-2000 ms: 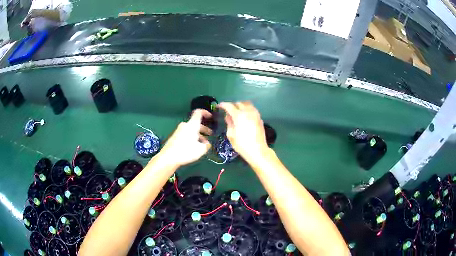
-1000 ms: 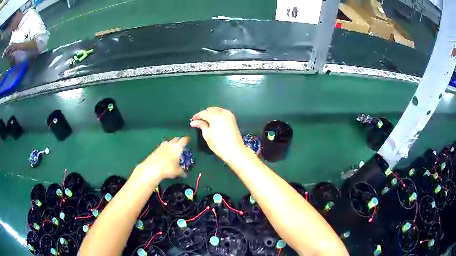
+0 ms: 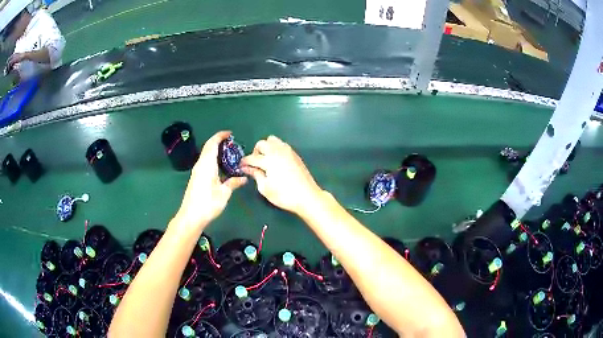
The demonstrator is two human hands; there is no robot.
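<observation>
My left hand holds a blue-purple circuit board up at its fingertips, thumb below it. My right hand is beside it, its fingertips pinched at the board's right edge. What they grip there is too small to tell. Whether a black housing is behind the board or under my right hand is hidden. Right of my hands, another circuit board with a white lead touches a black housing with a green-topped component. A black housing with a red lead stands just left of my left hand.
Massed black housings with red leads fill the near side under my forearms. More housings and a board lie left. Beyond are the pale metal edge, black belt, blue tray and a person. A metal post stands right.
My left hand has risen with a circuit board, and my right hand has come to it. The spaced housings and boards on the green surface have shifted right; the massed ones have stayed.
</observation>
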